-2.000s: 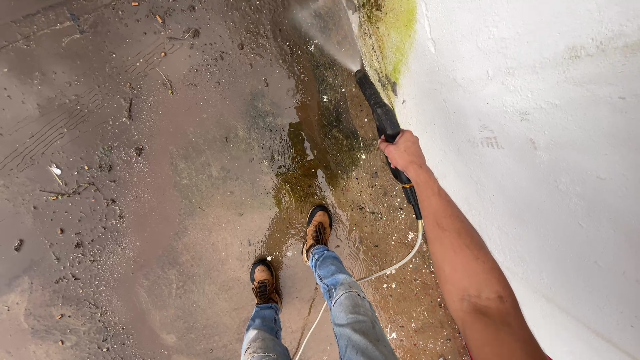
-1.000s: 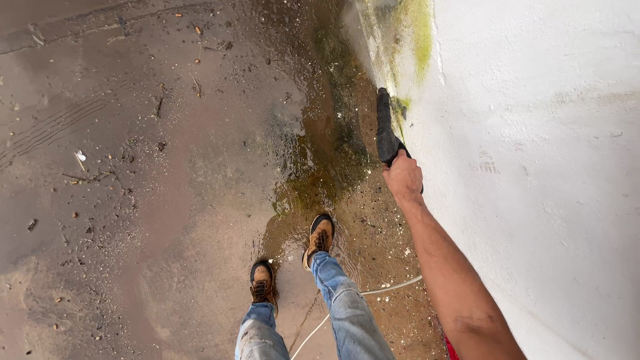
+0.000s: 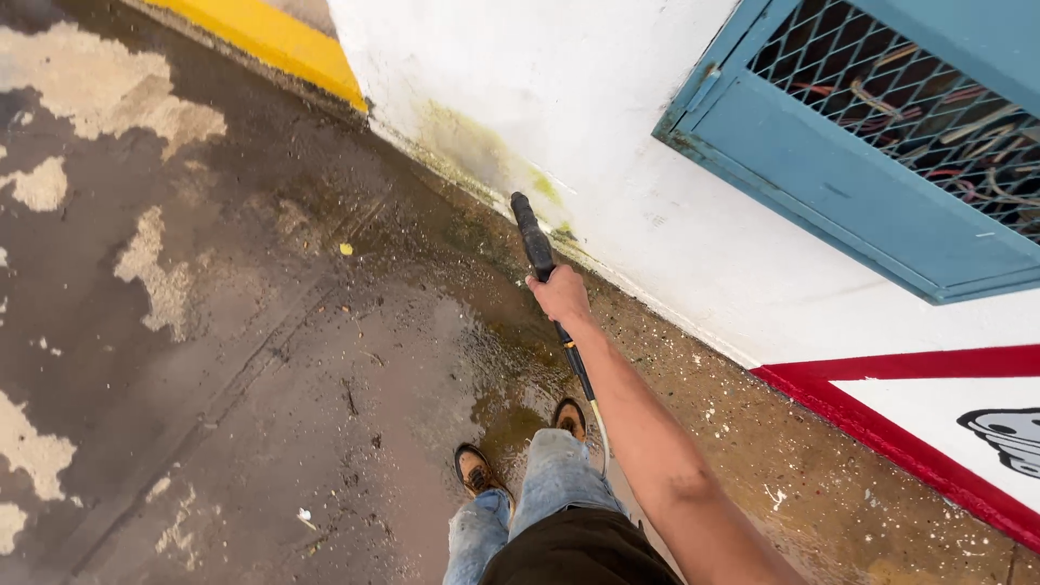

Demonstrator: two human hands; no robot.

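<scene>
My right hand [image 3: 562,297] is closed around the grip of a black pressure washer spray gun [image 3: 533,236]. Its nozzle points up and slightly left, toward the foot of the white wall [image 3: 650,236]. A pale hose [image 3: 603,431] runs from the gun's lower end down past my forearm. Green and yellow algae stains [image 3: 467,146] mark the wall just beyond the nozzle. No spray can be made out. My left hand is out of view.
Wet concrete floor [image 3: 284,366] with puddles and debris lies to the left. A blue metal cabinet door with mesh [image 3: 812,162] is set in the wall. Yellow [image 3: 284,49] and red [image 3: 861,414] painted bands edge the wall. My boots [image 3: 473,470] stand on the wet floor.
The view has swung widely, now showing the blue door and the painted bands. The spray seen leaving the nozzle earlier is not visible now. My right hand still grips the gun.
</scene>
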